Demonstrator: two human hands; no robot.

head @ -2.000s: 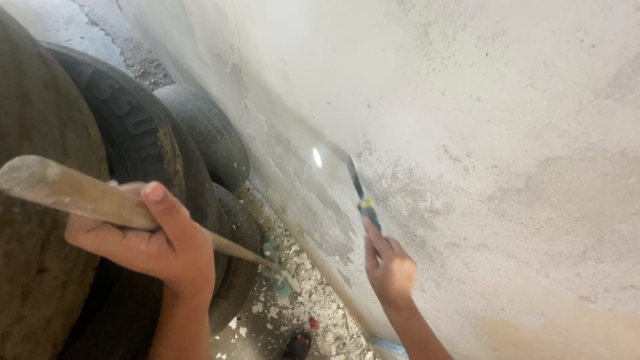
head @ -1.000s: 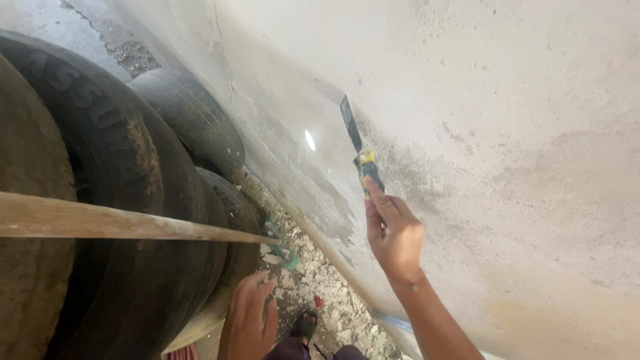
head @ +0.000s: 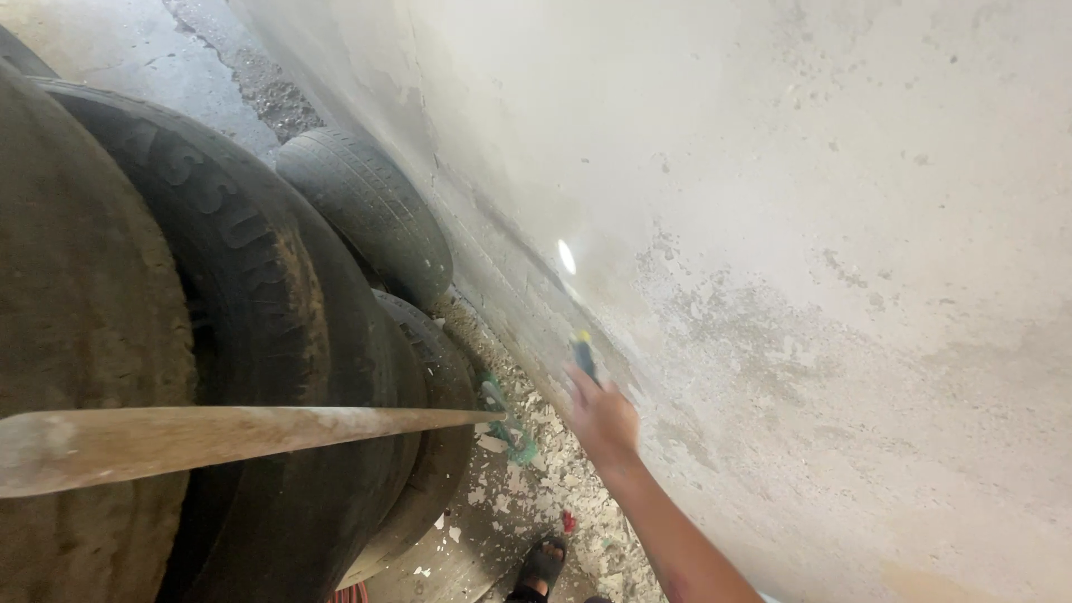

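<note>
My right hand (head: 607, 419) is closed around the dark and yellow handle of a scraper (head: 583, 356), close to the lower part of a plastered wall (head: 796, 209). The tool is blurred and its blade is hard to make out against the wall. My left hand is outside the view. A long wooden pole (head: 251, 435) reaches from the left edge across the tires, its far end by a green thing (head: 511, 427) on the floor, with no hand on it in view.
Several worn tires (head: 243, 243) stand along the left, one smaller tire (head: 368, 209) leaning near the wall. Flakes of paint or plaster (head: 553, 469) litter the floor at the wall's foot. A sandalled foot (head: 543, 565) shows at the bottom, near a small red scrap (head: 569, 521).
My left hand held the pole, let it go, and has now left the view. My right hand has moved the scraper lower along the wall.
</note>
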